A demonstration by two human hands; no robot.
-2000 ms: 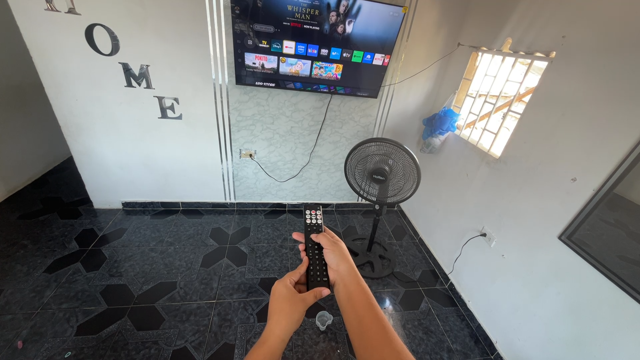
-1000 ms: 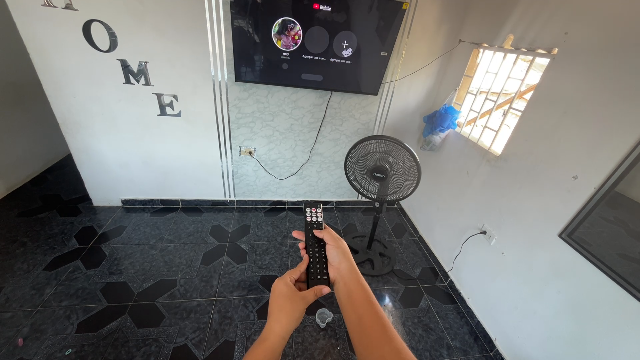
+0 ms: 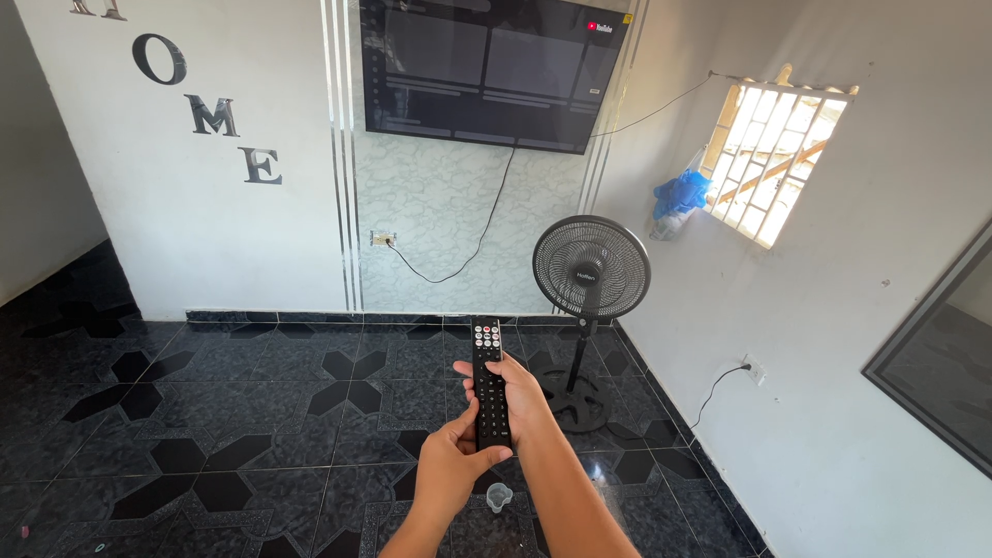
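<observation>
A black TV remote control [image 3: 490,395] is held upright in both hands, its top end toward the wall. My left hand [image 3: 456,457] grips its lower end, with the thumb across the bottom edge. My right hand [image 3: 518,395] holds its right side, the thumb resting on the upper buttons and fingers behind it. Beyond the hands, a flat-screen television [image 3: 496,74] hangs on the wall and shows a dark YouTube page with grey blank tiles.
A black pedestal fan [image 3: 591,267] stands at the right, near the wall. A small clear plastic container [image 3: 499,497] lies on the dark tiled floor [image 3: 263,434]. Blue plastic bags [image 3: 680,194] hang by the barred window [image 3: 775,163]. A cable runs from the television to a wall outlet [image 3: 383,239].
The television has gone from a home screen with app icons to a YouTube profile page, then to a page of grey blank tiles. Both hands have stayed on the remote control.
</observation>
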